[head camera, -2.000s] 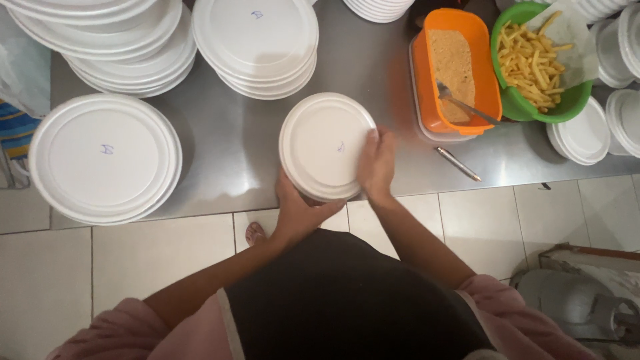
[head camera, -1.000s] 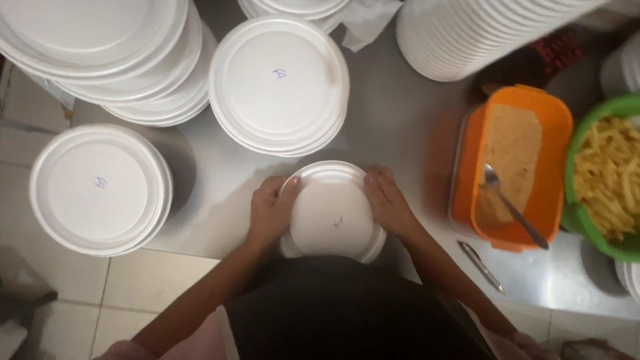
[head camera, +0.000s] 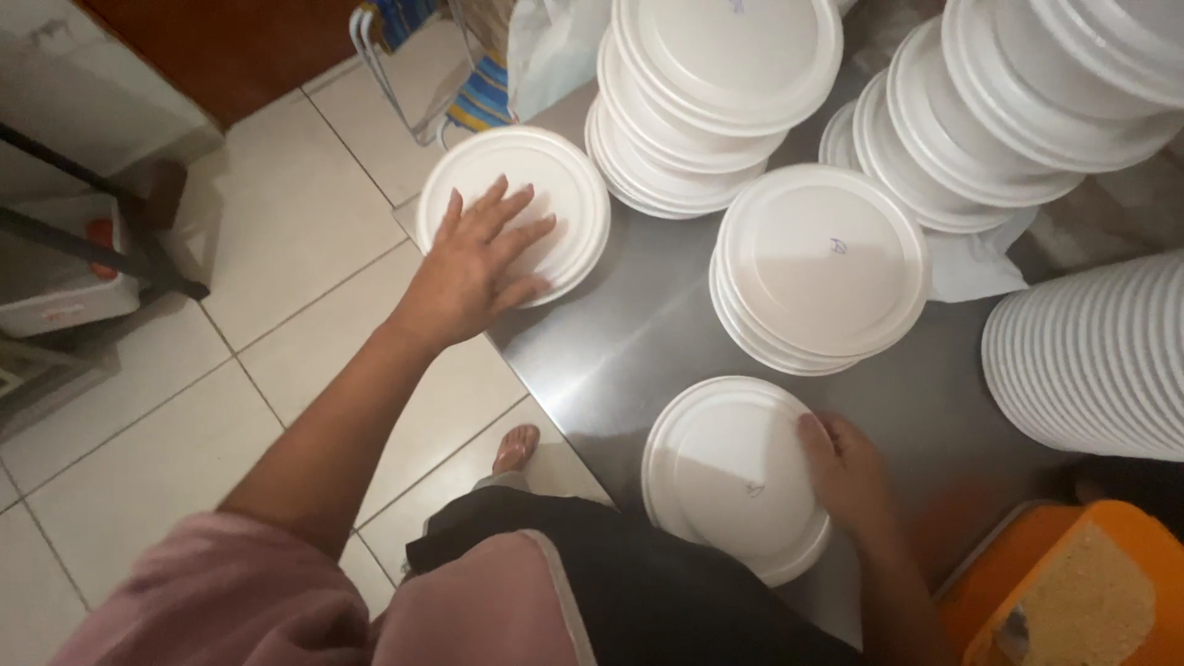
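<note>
My left hand (head camera: 476, 264) lies with spread fingers on top of a lidded white foam container (head camera: 564, 199) at the corner of the steel table. Its palm side faces the lid, and it grips nothing. With my right hand (head camera: 844, 462) I hold the right rim of another lidded foam container (head camera: 721, 462), which bears a pen mark and sits near the table's front edge. Behind it stands a short stack of marked lidded containers (head camera: 823, 259).
Taller stacks of lidded containers (head camera: 721, 65) (head camera: 999, 120) stand at the back. Nested foam bowls (head camera: 1091, 356) lie at the right, above an orange tub (head camera: 1036, 573) of crumb-like food. A metal-framed striped chair (head camera: 476, 92) is beyond the table corner.
My left hand has left the near container and moved left onto the one at the table corner. My right hand stays at the near container's rim. The view has swung left.
</note>
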